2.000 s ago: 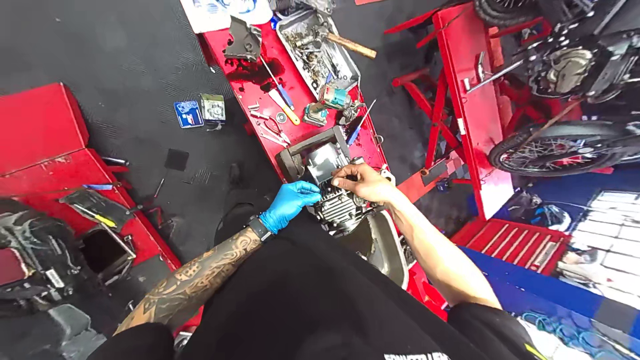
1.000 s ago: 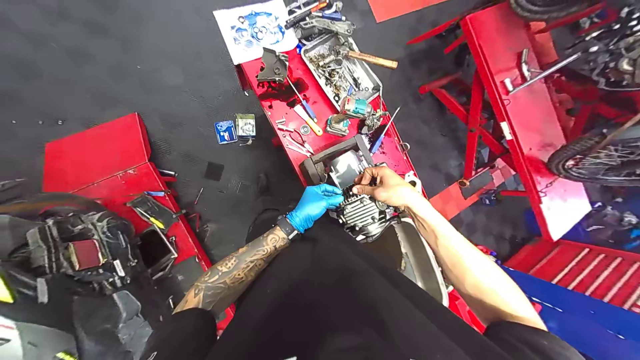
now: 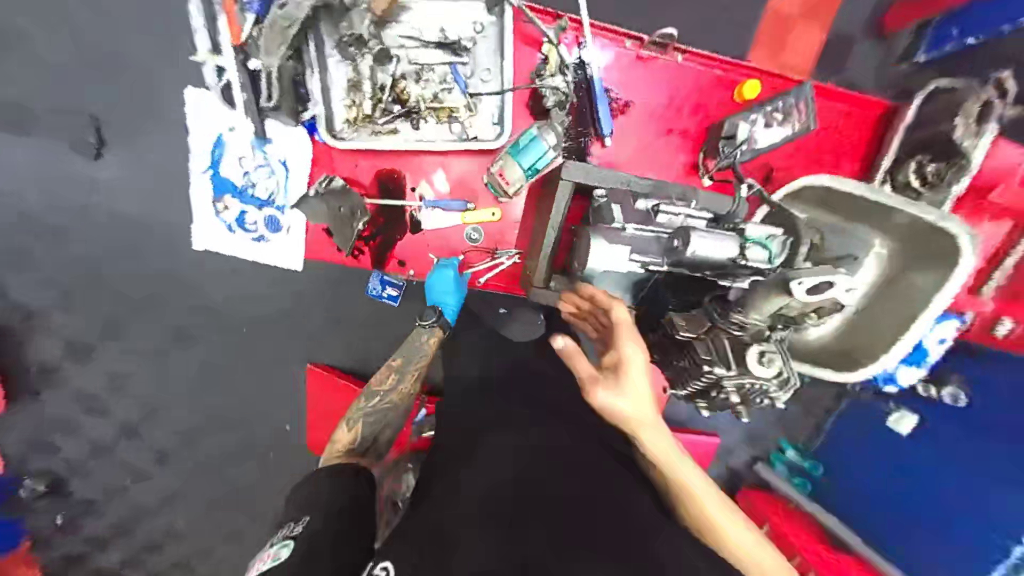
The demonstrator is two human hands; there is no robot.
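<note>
My left hand [image 3: 446,290], in a blue glove, reaches to the near edge of the red bench and touches or nearly touches pliers [image 3: 496,262] lying there; its fingertips are blurred, so a grip cannot be told. My right hand [image 3: 604,352] is bare and held up with fingers spread, nothing in it, beside the corner of a dark metal frame [image 3: 552,232]. Right of that hand sits a finned engine cylinder head [image 3: 724,360], with engine parts [image 3: 680,248] by the frame. A yellow-handled scraper [image 3: 480,215] and a blue-handled screwdriver [image 3: 448,205] lie beyond my left hand.
A metal tray [image 3: 416,144] of loose parts and a teal and grey power tool [image 3: 524,160] occupy the bench [image 3: 656,88]. A deep grey basin [image 3: 904,280] stands at right. A stained white cloth [image 3: 240,184] overhangs the left end. A blue box [image 3: 386,288] lies below the edge.
My hands were together at the engine part before; now they are apart, the left one at the pliers and the right one raised beside the frame. The view has shifted strongly.
</note>
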